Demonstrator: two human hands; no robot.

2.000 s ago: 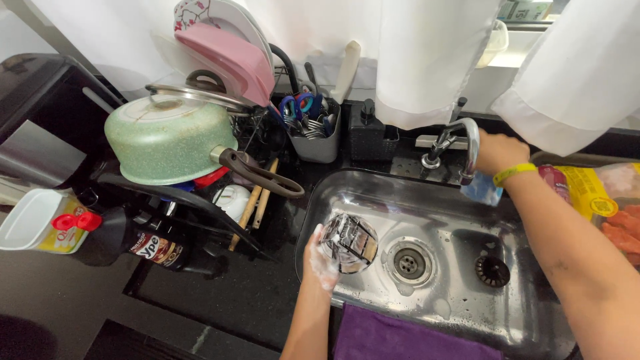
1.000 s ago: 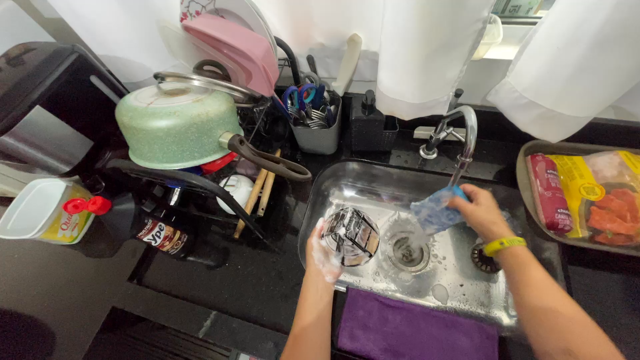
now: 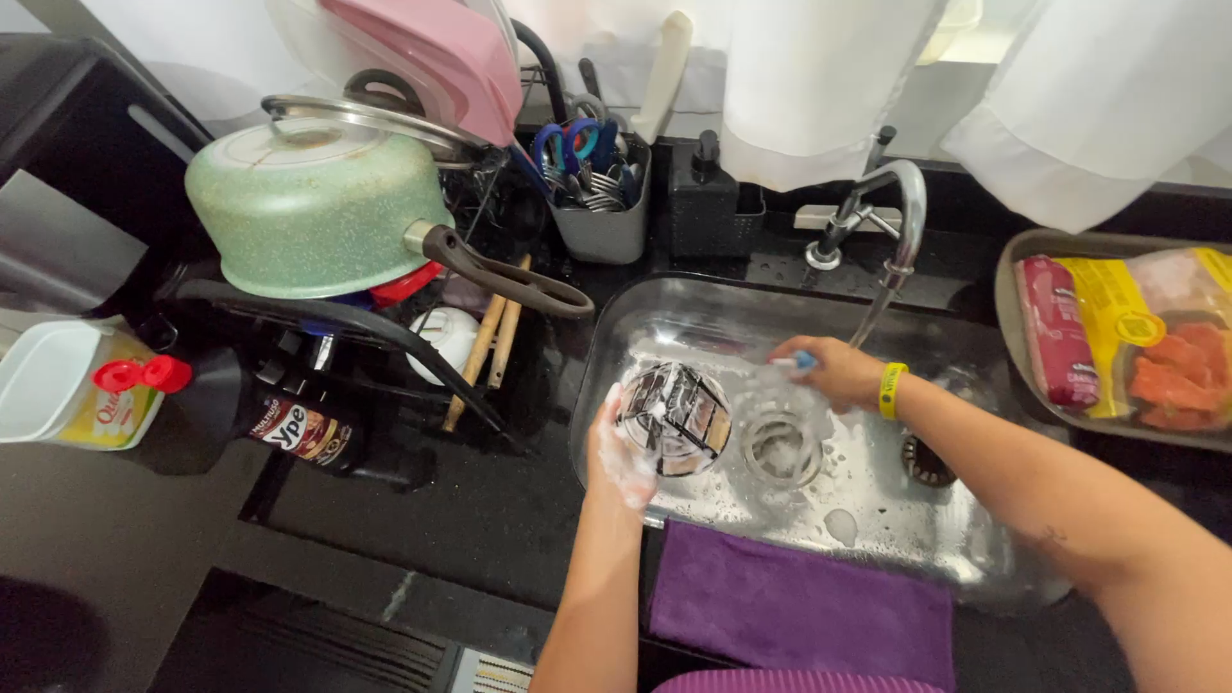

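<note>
My left hand [image 3: 621, 452], covered in suds, holds a round clear container with dark markings [image 3: 676, 419] over the left part of the steel sink [image 3: 866, 515]. My right hand [image 3: 833, 371] grips a blue cleaning cloth [image 3: 797, 361], mostly hidden by the fingers and blurred, beside the running water of the chrome faucet [image 3: 905, 231]. Below that hand lies the sink drain [image 3: 782, 449], wet and foamy. A dark strainer [image 3: 927, 460] sits farther right in the basin, partly behind my right forearm.
A green pot [image 3: 318, 207] rests on the dish rack [image 3: 385, 332] at left. Behind the sink stand a cutlery holder [image 3: 602, 231] and a black soap dispenser [image 3: 703, 197]. A tray [image 3: 1011, 318] with packaged food is at right. A purple cloth [image 3: 799, 597] hangs at the front edge.
My right hand has left the faucet and come down into the basin with the blue cloth. Water now runs from the spout. My left hand keeps its hold on the round container.
</note>
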